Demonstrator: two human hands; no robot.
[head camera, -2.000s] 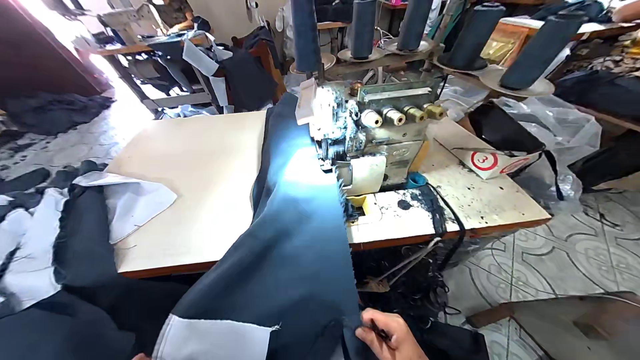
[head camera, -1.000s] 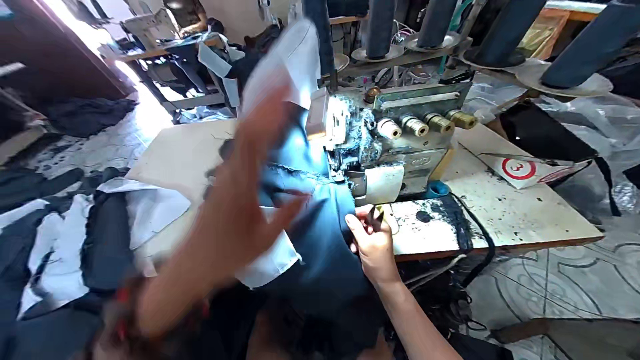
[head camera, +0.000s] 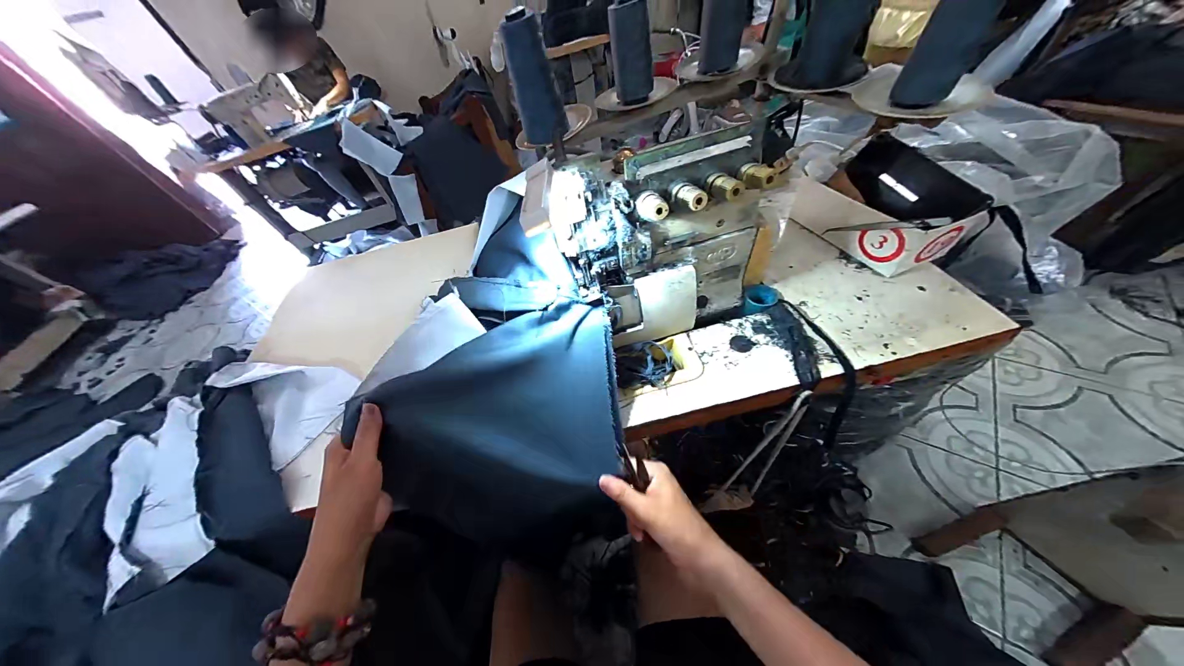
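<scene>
A dark blue fabric panel stretches from the lit needle area of an overlock sewing machine toward my lap. My left hand grips its left edge, near a pale grey lining piece. My right hand pinches the panel's lower right corner and also has a small dark tool, perhaps thread snips, between its fingers. The panel's right edge bears an overcast seam running up to the presser foot. More of the fabric lies folded behind and left of the needle area.
Dark and white cloth pieces heap at the left. Thread cones stand behind the machine. A folded carton and a black pouch lie on the table's right part. A wooden stool is at lower right. A person sits farther back.
My left hand, blurred and raised over the fabric a second ago, is now lower, gripping the panel's left edge. My right hand has moved down from beside the machine along the fabric.
</scene>
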